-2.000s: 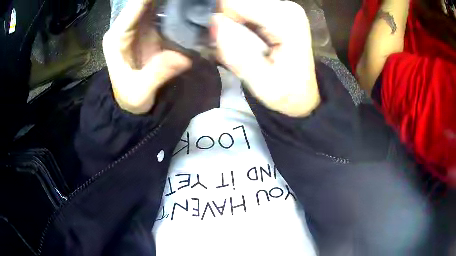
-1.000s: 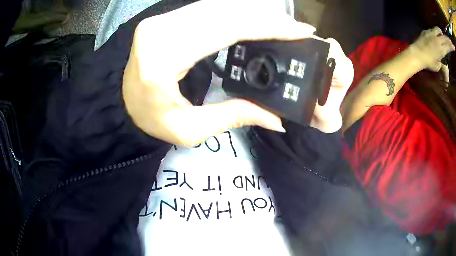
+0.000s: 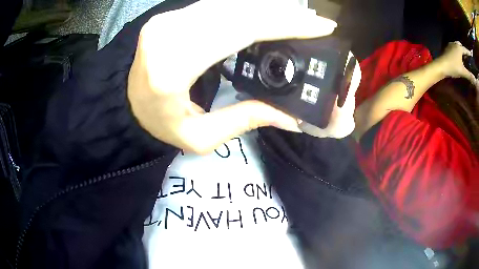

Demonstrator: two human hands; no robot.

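Note:
A black camera unit [image 3: 294, 78] is held up above my lap, its face towards me. It has a round dark lens and whitish square LEDs on either side. My left hand [image 3: 173, 79] comes from the left and grips it, with fingers over the upper edge and thumb along the lower edge. My right hand [image 3: 344, 118] is mostly hidden behind the unit; its fingers show at the right end and hold it there. The back of the unit is hidden.
A person in red [image 3: 420, 163] sits close on the right, with a forearm reaching to a yellow-edged bench [image 3: 469, 7] at the upper right. My dark jacket [image 3: 94, 131] and white lettered shirt [image 3: 220, 220] fill the lower view.
The camera unit has come from a blurred position at the top to a clear view between my hands. Over the last second it has turned slightly.

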